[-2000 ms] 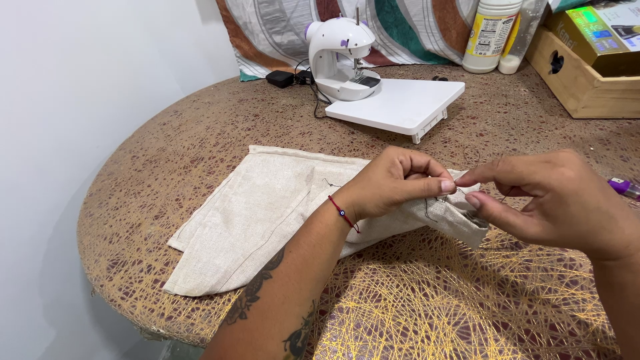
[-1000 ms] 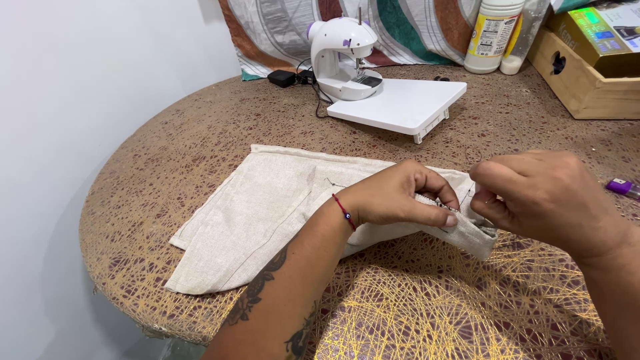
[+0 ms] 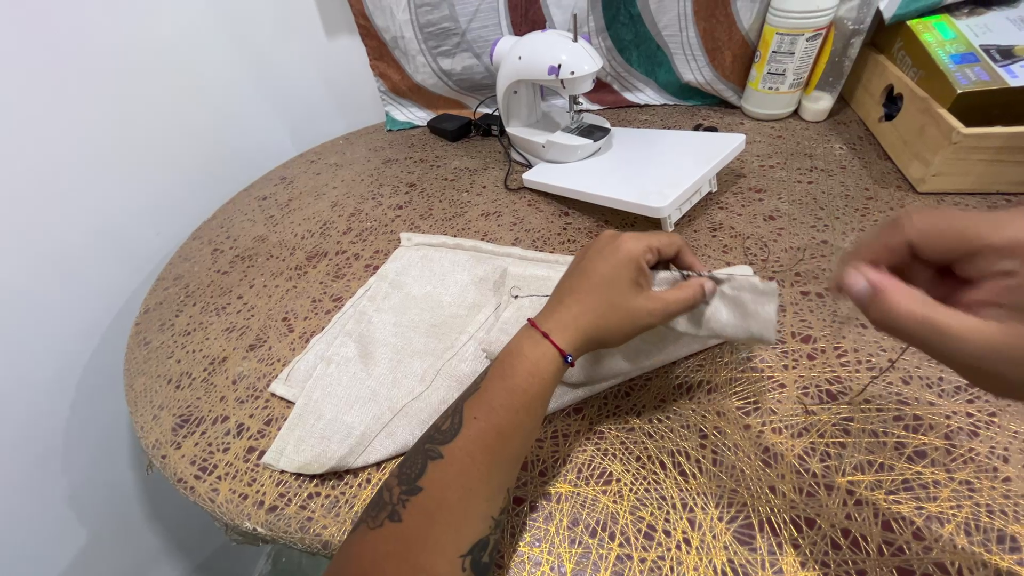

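Observation:
My left hand (image 3: 632,288) pinches the folded edge of a beige cloth (image 3: 448,320) between thumb and fingers, near the cloth's right end. Dark thread shows along that edge, just beyond the thumb, and a curled thread end lies on the cloth left of the hand. My right hand (image 3: 944,296) is off the cloth at the right, blurred, with thumb and forefinger brought together. A loose dark thread (image 3: 884,370) hangs below it. Whether a needle is between the right fingertips cannot be seen.
A white mini sewing machine (image 3: 552,96) with a white extension table (image 3: 640,172) stands at the back. Its black adapter (image 3: 450,126) lies to the left. A white bottle (image 3: 788,60) and a wooden crate (image 3: 944,152) holding a box are at back right. A patterned cloth (image 3: 264,240) covers the round table.
My right hand has moved away from the cloth to the right. My left hand keeps its pinch on the cloth. The purple item seen earlier at the right edge is out of sight.

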